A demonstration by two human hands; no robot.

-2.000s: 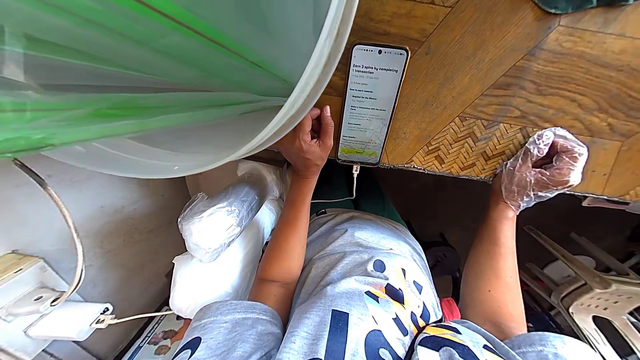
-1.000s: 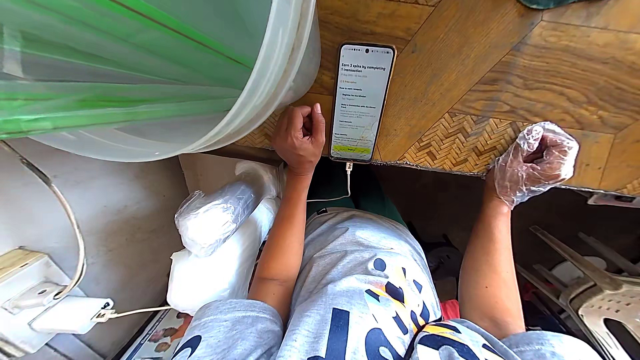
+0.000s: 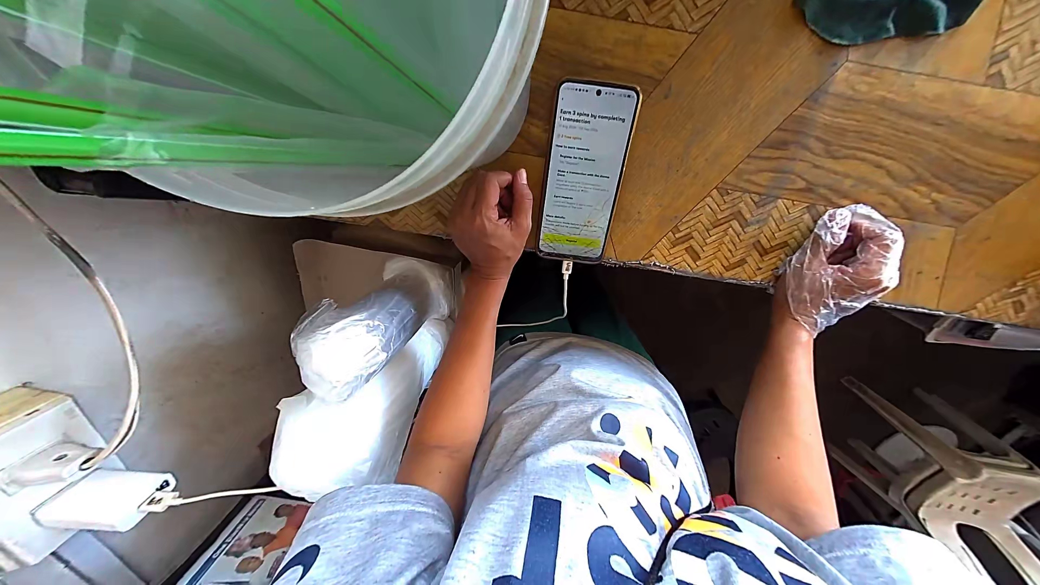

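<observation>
My left hand [image 3: 492, 221] is bare and loosely curled at the table's edge, between a clear plastic tub [image 3: 520, 89] and a smartphone [image 3: 589, 171]; nothing shows in its fingers. The phone lies face up on the wooden table [image 3: 780, 138], its screen lit and bearing writing, a white charging cable [image 3: 566, 292] plugged into its lower end. Farther right, my right hand [image 3: 849, 258] wears a thin clear plastic glove and rests curled on the table's edge. No object is visible in it. Green-striped plastic sheeting [image 3: 244, 97] lies in the tub.
White plastic-wrapped bundles [image 3: 349, 406] stand beside my left forearm. A white charger [image 3: 106, 500] is plugged into an outlet at lower left, near a hanging cord [image 3: 110, 309]. Dark green cloth [image 3: 886, 18] lies at the table's far side. Plastic chairs [image 3: 967, 479] stand at lower right.
The view has shifted slightly. Both hands keep their curled poses, and the phone stays beside my left hand.
</observation>
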